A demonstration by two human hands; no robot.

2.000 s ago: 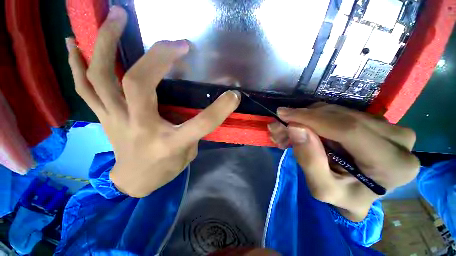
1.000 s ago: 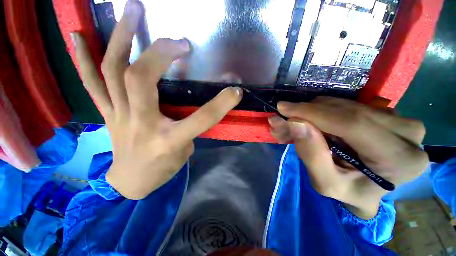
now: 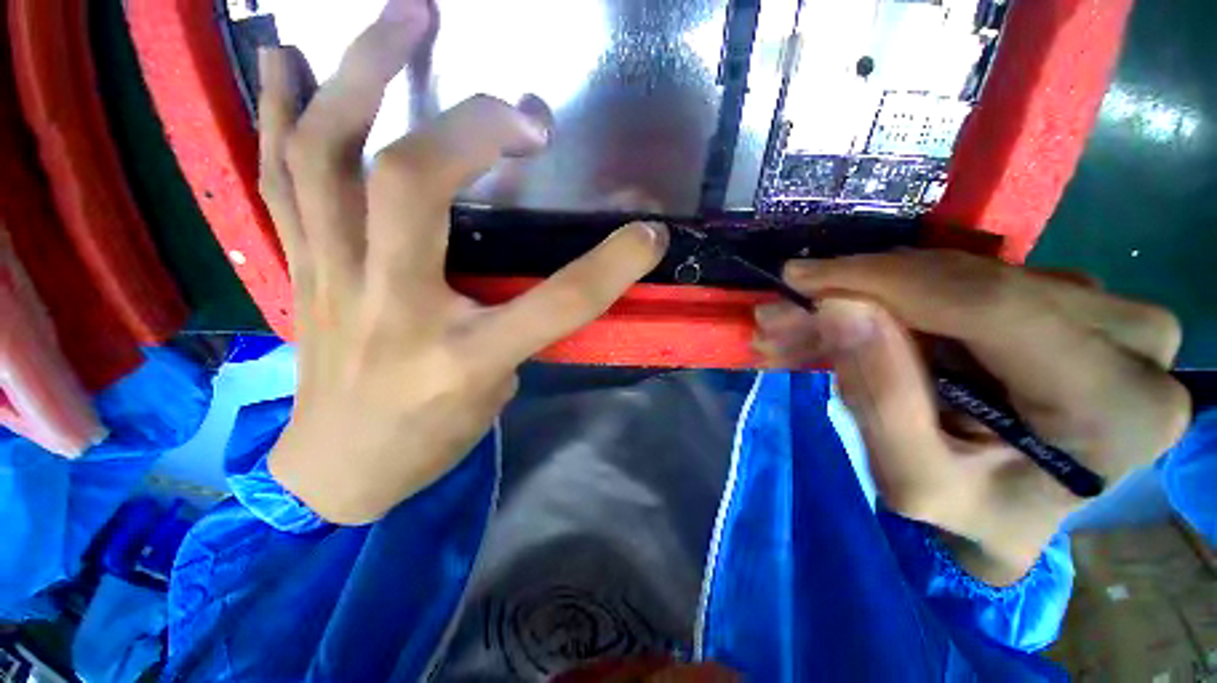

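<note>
An opened tablet housing [image 3: 577, 247] lies in a red foam tray [image 3: 667, 342]. Its large silver area [image 3: 574, 160] glares, and the crowded main board [image 3: 854, 180] is at the right. My left hand [image 3: 400, 267] is spread over the left part, thumb tip on the black lower edge, other fingertips over the silver area and the left edge. It holds nothing that I can see. My right hand [image 3: 974, 380] holds black tweezers [image 3: 1008, 430] with white lettering; their fine points reach the black edge just right of my left thumb. A small ring-shaped mark [image 3: 689, 271] shows there. A thin cable is too fine to make out.
More red foam trays [image 3: 80, 174] stand at the left. A shiny dark green worktop [image 3: 1148, 200] shows at the right. Blue sleeves of other people [image 3: 147, 400] show at the left and right edges.
The tray and tablet have shifted left in view. My right hand and the tweezers have moved right, away from my left thumb. My left hand's fingers have moved slightly right and closer together.
</note>
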